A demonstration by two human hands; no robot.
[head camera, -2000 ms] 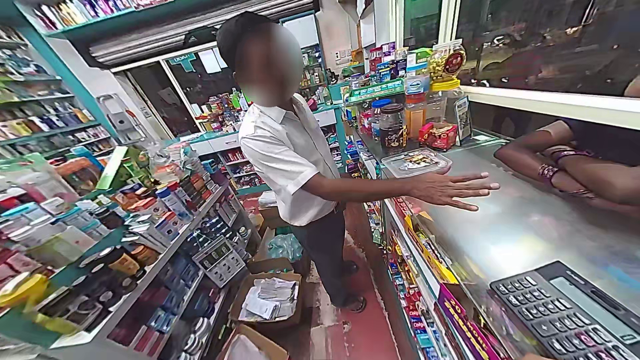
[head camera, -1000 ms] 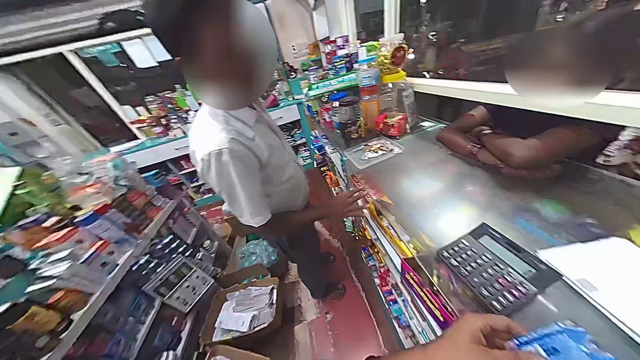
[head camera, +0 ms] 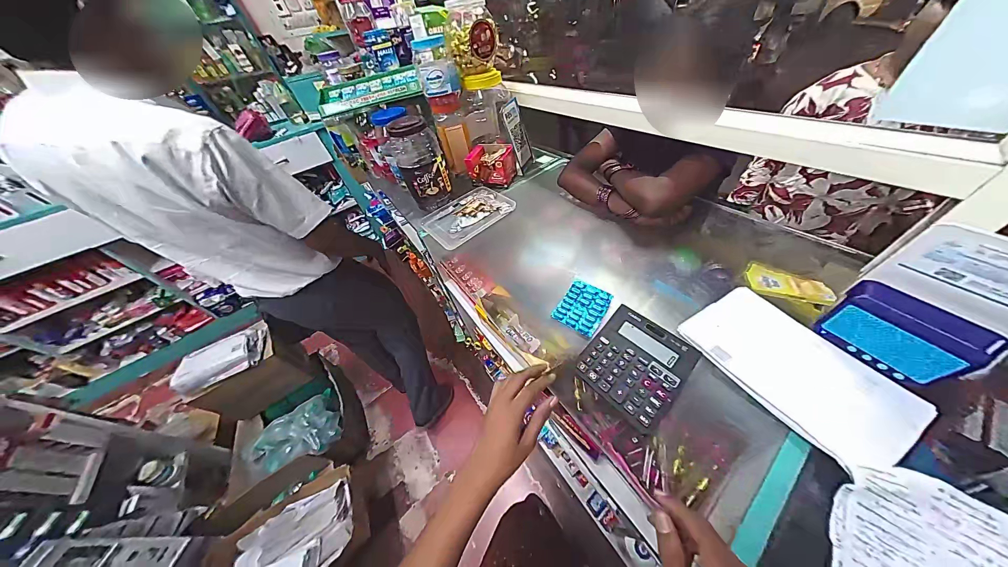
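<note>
My left hand point(head camera: 516, 413) rests at the near edge of the glass counter point(head camera: 543, 236), fingers apart and nothing seen in it. Lower right, my right hand point(head camera: 685, 531) is partly cut off by the frame at the same edge; whether it holds anything is unclear. A black desk calculator point(head camera: 638, 366) lies on the glass beyond my hands. Touching or close to its upper left corner is a blue blister pack of tablets point(head camera: 583, 308). To the calculator's right are a white pad or folder point(head camera: 803, 378) and an open notebook with handwriting point(head camera: 913, 520).
A person in a white shirt point(head camera: 181, 189) stands left in the aisle. Across the counter another person rests folded arms point(head camera: 642, 185). Plastic jars point(head camera: 417, 161) and a clear tray point(head camera: 468, 216) stand at the far end. Open cardboard boxes point(head camera: 350, 504) line the floor; a blue-and-white device point(head camera: 906, 335) sits right.
The blue pack, by my hand at the bottom a second ago, now lies on the glass by the calculator. The white-shirted person's arm, outstretched over the counter two seconds ago, is now lowered.
</note>
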